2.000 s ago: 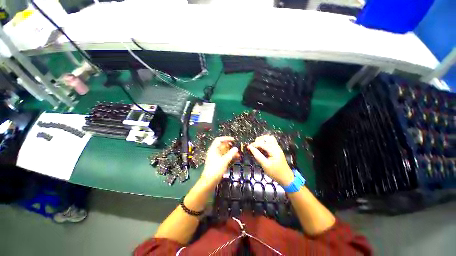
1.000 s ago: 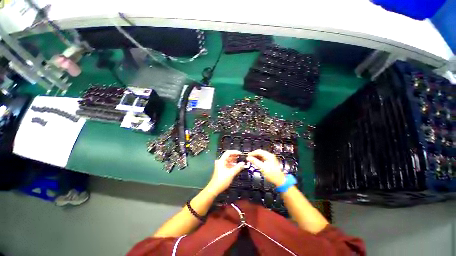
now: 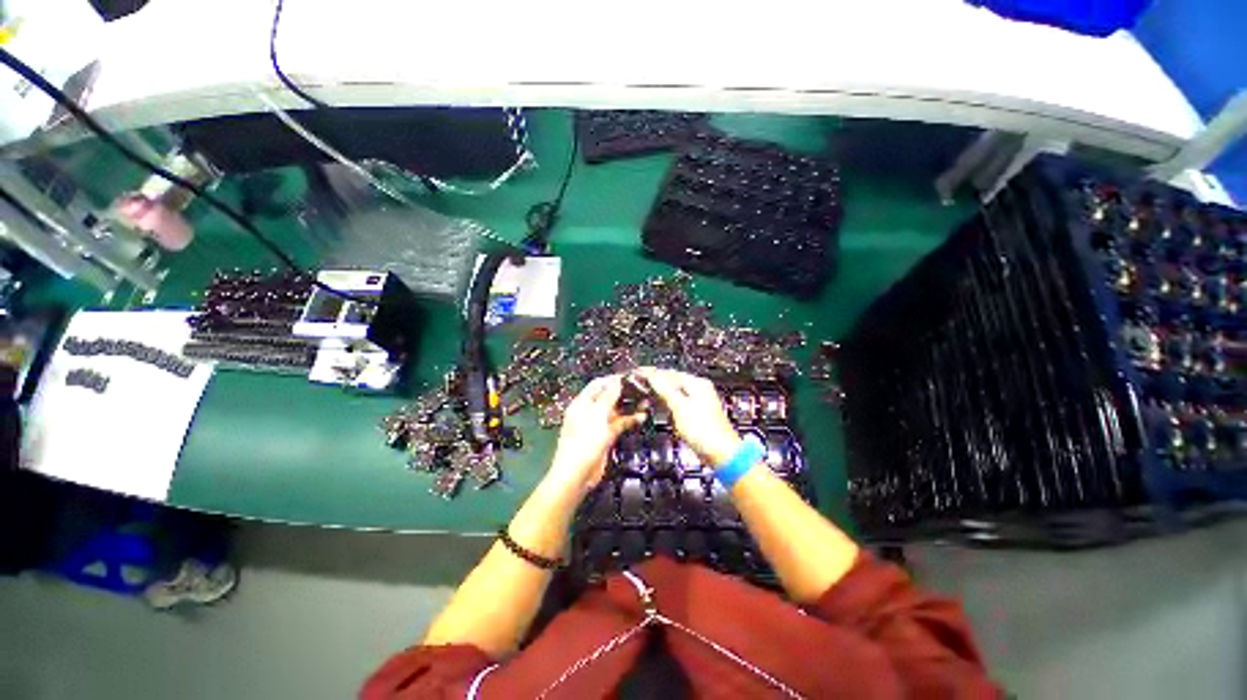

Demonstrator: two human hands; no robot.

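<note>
My left hand (image 3: 591, 423) and my right hand (image 3: 691, 409) meet over the far part of a black pocketed tray (image 3: 674, 502). Their fingertips pinch a small dark module (image 3: 633, 397) between them; its details are too small to tell. The tray lies on the green mat in front of me, with small pieces in some far pockets at the right. A loose pile of small brown-silver parts (image 3: 643, 326) spreads behind and left of the tray.
A tall stack of black trays (image 3: 998, 369) stands at the right. A lower black stack (image 3: 745, 212) is at the back. A black cabled tool (image 3: 477, 342) lies across the pile. A black and white device (image 3: 353, 326) and a white sheet (image 3: 116, 397) are left. A white shelf (image 3: 615, 69) spans the back.
Both hands have moved slightly up and left in the picture, and the right hand now lies closer against the left fingertips. The module remains between the hands.
</note>
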